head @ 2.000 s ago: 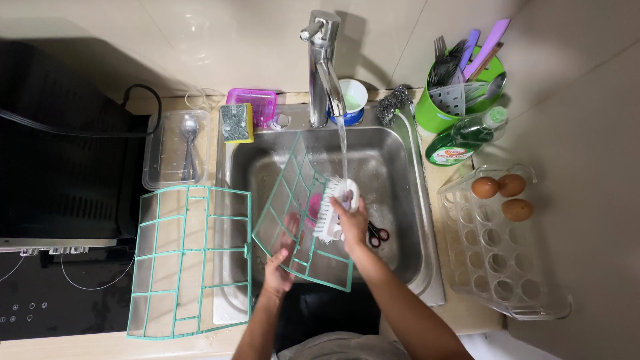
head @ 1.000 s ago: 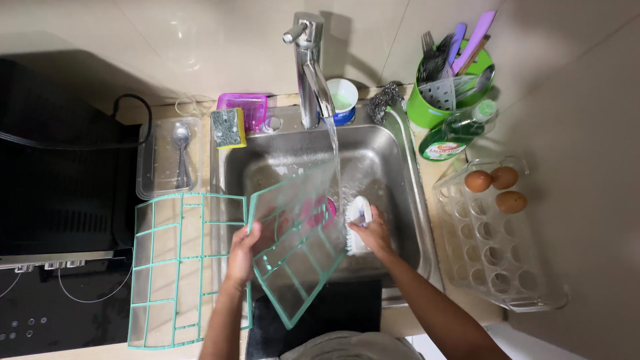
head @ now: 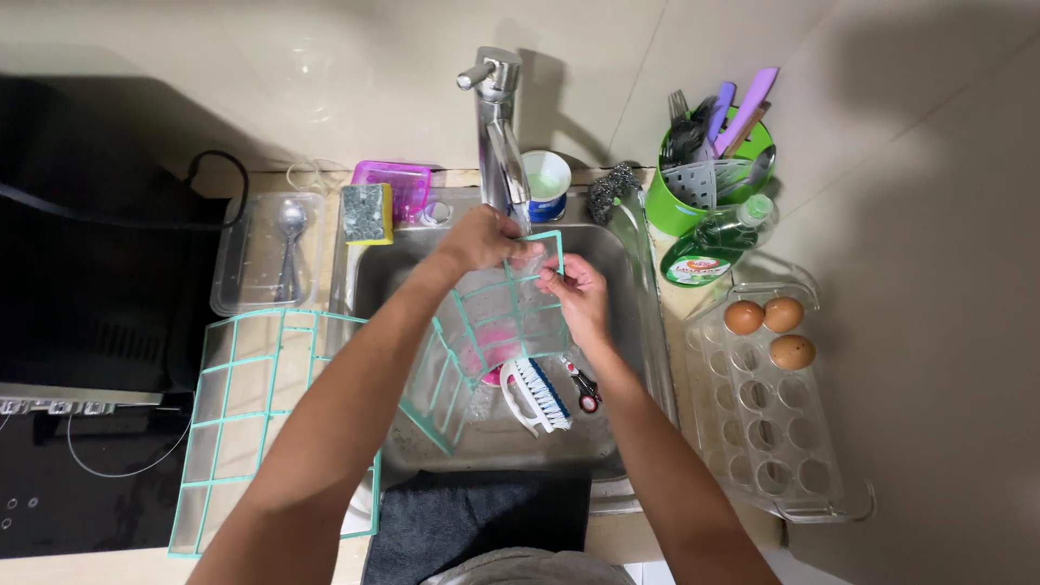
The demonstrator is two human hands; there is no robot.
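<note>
A teal-framed mesh air filter point(head: 520, 305) is held up at an angle over the steel sink point(head: 621, 325), its top end by the faucet point(head: 497, 122). My left hand point(head: 486, 240) grips its upper edge just below the spout. On the filter's right edge, my right hand point(head: 578, 288) pinches the frame. Beneath, in the basin, lie a white scrub brush point(head: 538, 396) with its bristles showing, scissors point(head: 585, 388) and a pink item point(head: 494, 357) partly seen through the mesh. A second teal-framed filter point(head: 244, 422) rests on the counter to the left, partly behind my left forearm.
Along the sink's back stand a sponge point(head: 367, 214), a pink dish point(head: 398, 183), a tub point(head: 546, 183) and a steel scourer point(head: 611, 193). At right are a green utensil cup point(head: 670, 199), a dish soap bottle point(head: 715, 248) and an egg tray point(head: 780, 422). A plastic container point(head: 260, 252) holds spoons.
My right hand has let go of the brush, which now lies in the basin, and has taken hold of the filter. Both hands and the filter have moved up toward the faucet.
</note>
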